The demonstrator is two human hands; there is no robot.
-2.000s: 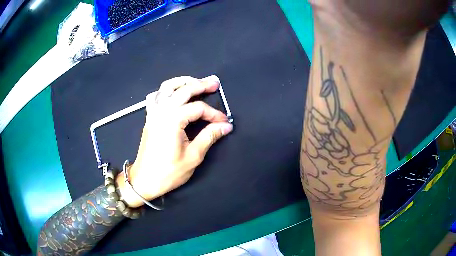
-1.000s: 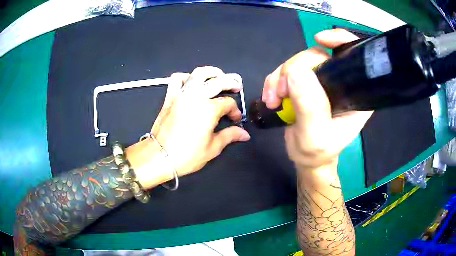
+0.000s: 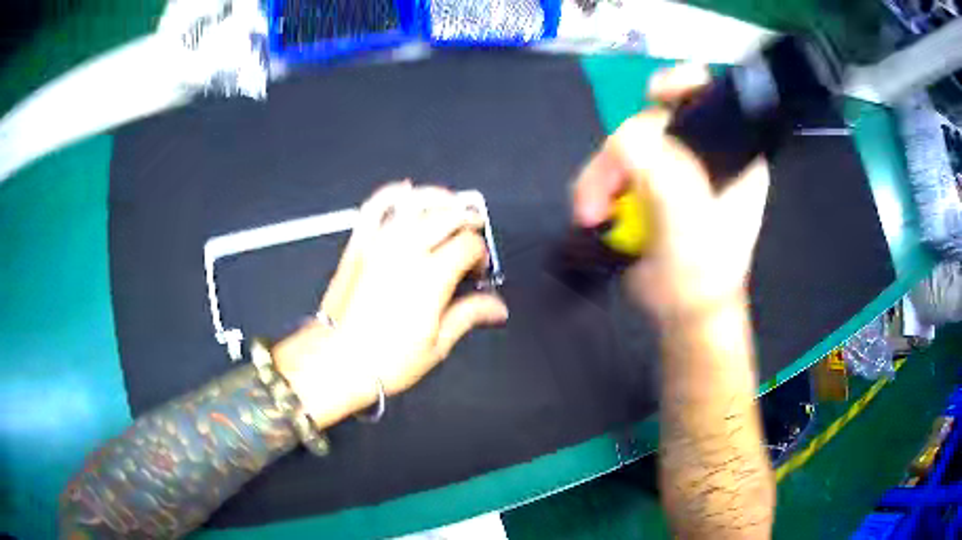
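A thin silver U-shaped bracket (image 3: pixel 285 231) lies on the black foam mat (image 3: pixel 348 127), its two short arms pointing toward me. A small hinge (image 3: pixel 232 341) shows at the end of its left arm. My left hand (image 3: pixel 406 264) lies over the right part of the bracket, fingers and thumb closed on its right arm near the end; the hinge there is mostly hidden. My right hand (image 3: pixel 675 211) is blurred and grips the black electric screwdriver (image 3: pixel 728 121) with a yellow band. Its nose points left, apart from the bracket; the bit is too blurred to see.
Blue parts bins (image 3: pixel 417 44) stand at the mat's back edge, dark screws left, silver screws right. A clear parts bag (image 3: pixel 237 58) lies left of them. A second black mat (image 3: pixel 828 232) lies at the right on the green bench. Yellow-striped floor shows at lower right.
The right hand first came in with the screwdriver, its nose close to the bracket's right end, and has since drawn back to the right. The left hand still holds the bracket. The view has shifted.
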